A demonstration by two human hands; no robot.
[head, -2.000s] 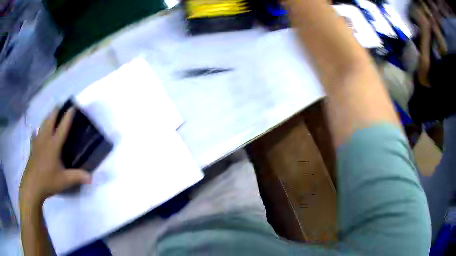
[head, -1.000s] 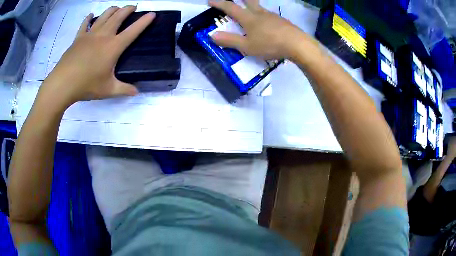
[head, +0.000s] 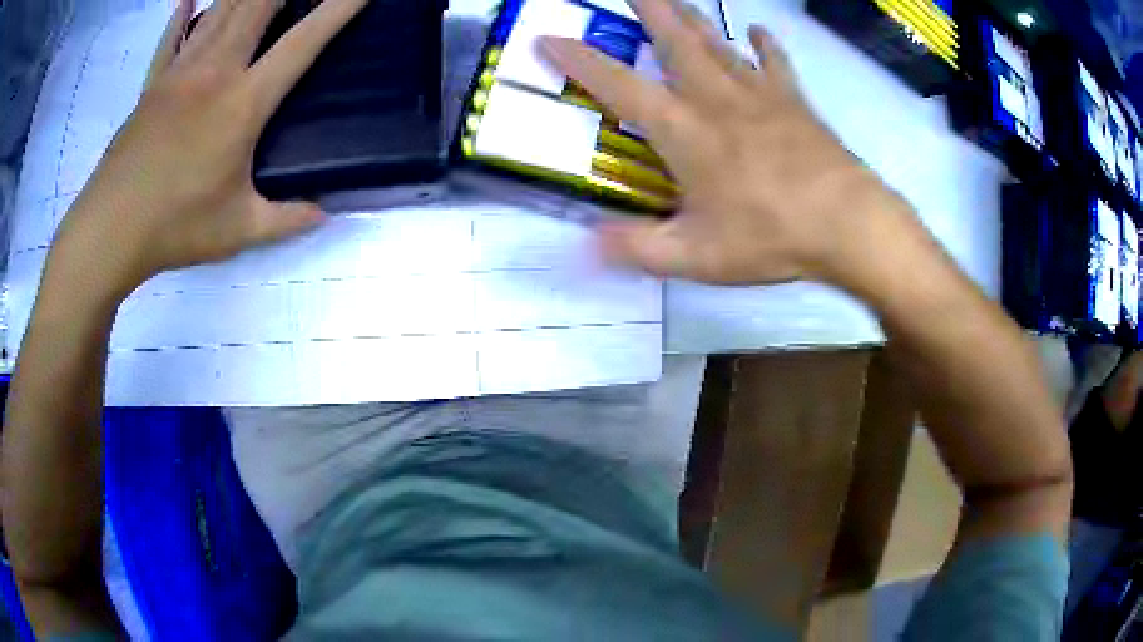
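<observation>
A black plastic housing lies on the white gridded sheet. My left hand rests around its left side, fingers over the top edge and thumb at the near side. Just right of the housing lies an internal module with white labels, a blue patch and yellow strips. My right hand is spread over the module's right side, slightly blurred, with fingertips on or just above its label. The fingers hide part of the module. The far ends of both units are cut off by the top edge.
More modules with white labels stand grouped at the right, with a yellow-striped one at the upper right. A brown carton is below the bench edge. A person's arm shows at the far right.
The module beside the housing now shows a different face, with yellow strips, and lies straighter. My right hand has moved to its right side. My left hand stays on the housing.
</observation>
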